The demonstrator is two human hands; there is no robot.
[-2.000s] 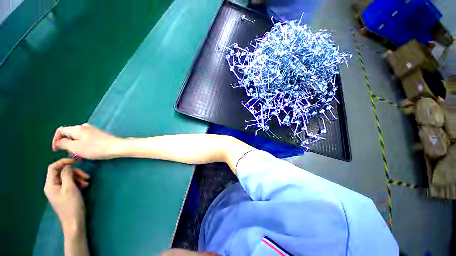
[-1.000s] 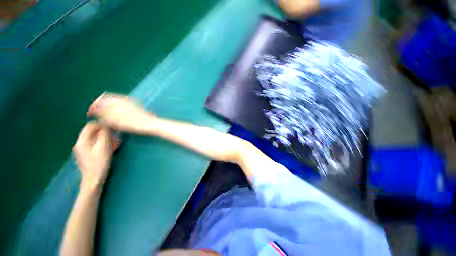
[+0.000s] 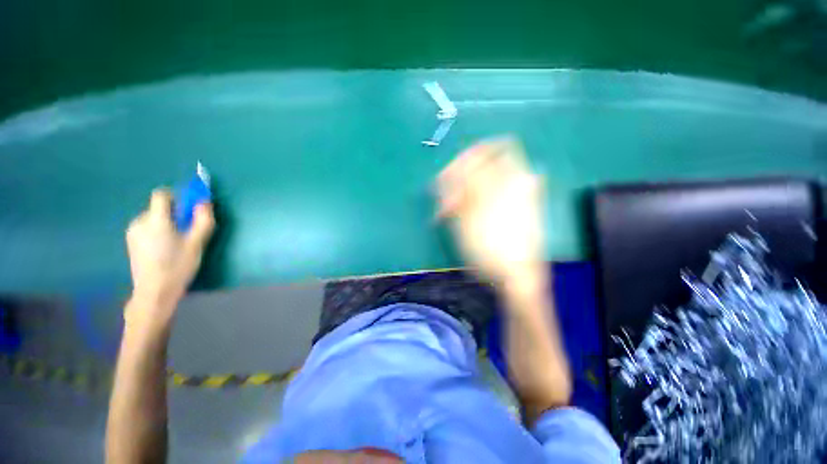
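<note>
My left hand (image 3: 168, 243) is over the ledge on the left, its fingers closed around a small bright blue object (image 3: 192, 200) with a pale, pointed tip; what it is cannot be told. My right hand (image 3: 494, 207) is blurred by motion over the ledge, right of the middle; whether it holds anything cannot be told. A pale, silvery bent piece, perhaps a torsion spring (image 3: 445, 114), shows on the green ledge (image 3: 317, 172) beyond my right hand, not touching it. The silvery spring pile (image 3: 753, 353) is blurred in the black tray (image 3: 707, 204) at the right.
The dark green conveyor belt (image 3: 363, 32) runs along the far side. Part of a blue crate (image 3: 580, 326) shows left of the tray. My lap in light-blue clothing is below the ledge. Yellow-black tape (image 3: 227, 379) crosses the grey floor at lower left.
The view has swung round to face the belt. My hands, close together before, are now far apart. The blue object now shows in my left hand, and the bent piece shows on the ledge.
</note>
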